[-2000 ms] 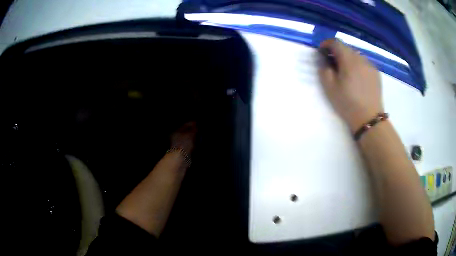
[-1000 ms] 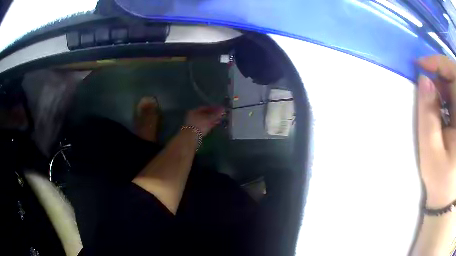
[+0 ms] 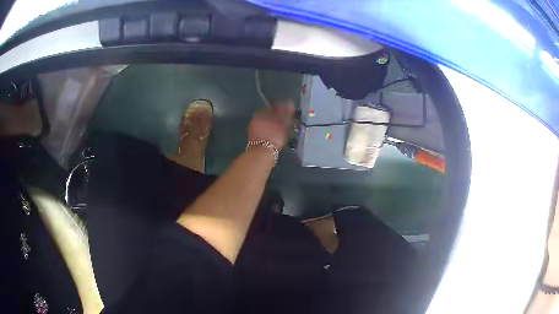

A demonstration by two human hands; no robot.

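My left hand [image 3: 271, 129] is blurred, low under the table edge, at the left side of a grey box [image 3: 325, 144]. Its fingers are near the small dark parts on that side; whether they hold anything cannot be seen. A translucent blue plastic template [image 3: 423, 37] lies over the table along the top and top right. My right hand [image 3: 553, 245] is cut off by the right edge; only a strip of it and the wrist with a dark bracelet show, and its fingers are hidden.
A whitish block [image 3: 366, 136] and a dark cable lie on the grey box. An orange-ended object [image 3: 429, 160] is to its right. The white table [image 3: 499, 184] has a dark rim. A foot [image 3: 197, 122] rests on the green floor, near a clear plastic bag [image 3: 70, 110].
The view has shifted left and down, showing more under the table. My left hand has come out of the dark to the grey box's side. My right hand has mostly left the picture.
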